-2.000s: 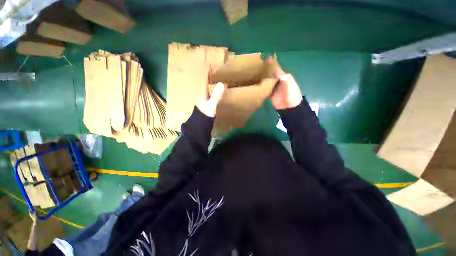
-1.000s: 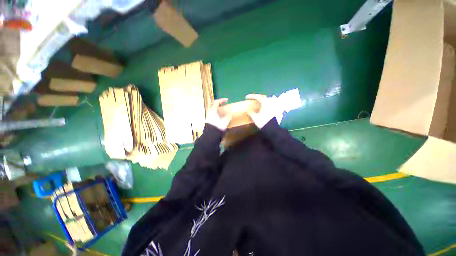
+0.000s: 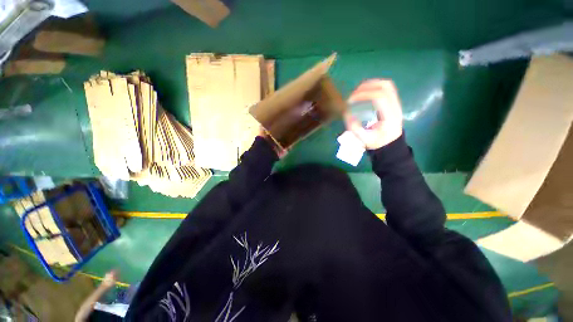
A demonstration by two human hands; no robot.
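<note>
A folded tan box (image 3: 300, 113) is tilted in front of me, its open side showing a dark inside. My left hand (image 3: 274, 143) holds it from below at its lower left; most of the fingers are hidden by the box. My right hand (image 3: 379, 113) is just right of the box, blurred, with fingers curled and the tips apart; I cannot tell if it holds anything. A white paper piece (image 3: 350, 148) lies just below the right hand. Flat blanks lie in a neat stack (image 3: 225, 107) and a fanned pile (image 3: 116, 122) to the left.
A large open carton (image 3: 524, 138) stands at the right, below a metal leg (image 3: 515, 47). Tan boxes (image 3: 68, 43) stand at the upper left. A blue-framed trolley (image 3: 69, 226) with cartons and a person's arm (image 3: 96, 299) are at the lower left.
The box has turned so its open side faces up to me. My right hand has left the box and moved right, near the white paper. The view has rotated.
</note>
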